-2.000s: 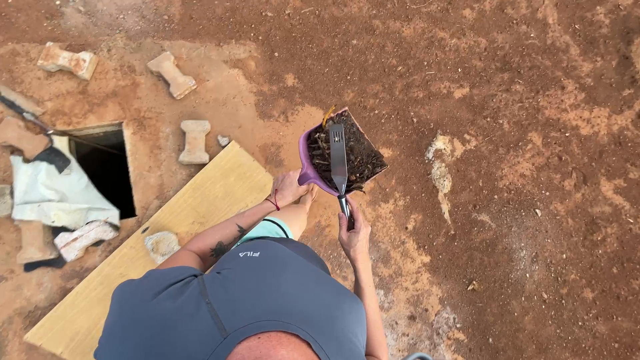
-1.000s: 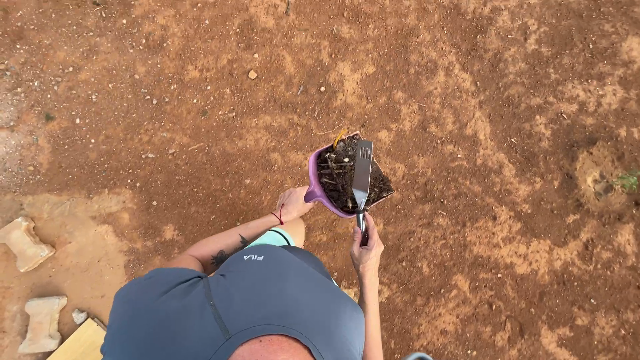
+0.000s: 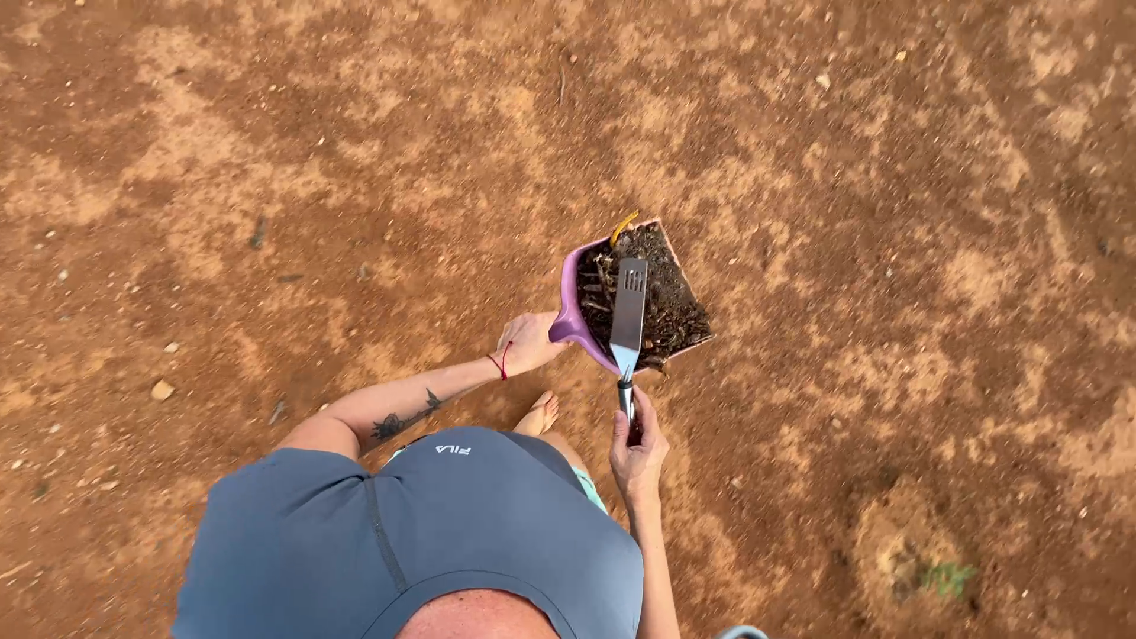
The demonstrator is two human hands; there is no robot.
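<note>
My left hand (image 3: 531, 343) grips the handle of a purple dustpan (image 3: 571, 306), the fingers partly hidden beneath it. Dark soil mixed with dry plant bits (image 3: 667, 306) fills the pan, and a yellow strip (image 3: 624, 228) sticks out over its far rim. In my right hand (image 3: 639, 444) is the dark handle of a slotted metal spatula (image 3: 628, 311). Its blade lies over the soil, pointing away from me; whether it touches the soil I cannot tell.
Bare reddish-brown ground (image 3: 355, 195) with small stones surrounds me. A pale stone (image 3: 161, 390) lies at the left. A small green plant (image 3: 948, 579) grows at the lower right. My bare foot (image 3: 539, 414) shows below the dustpan.
The view has moved over the ground: the square hole, pale blocks and wooden board at the left have gone out of sight. Both hands still hold the dustpan and spatula.
</note>
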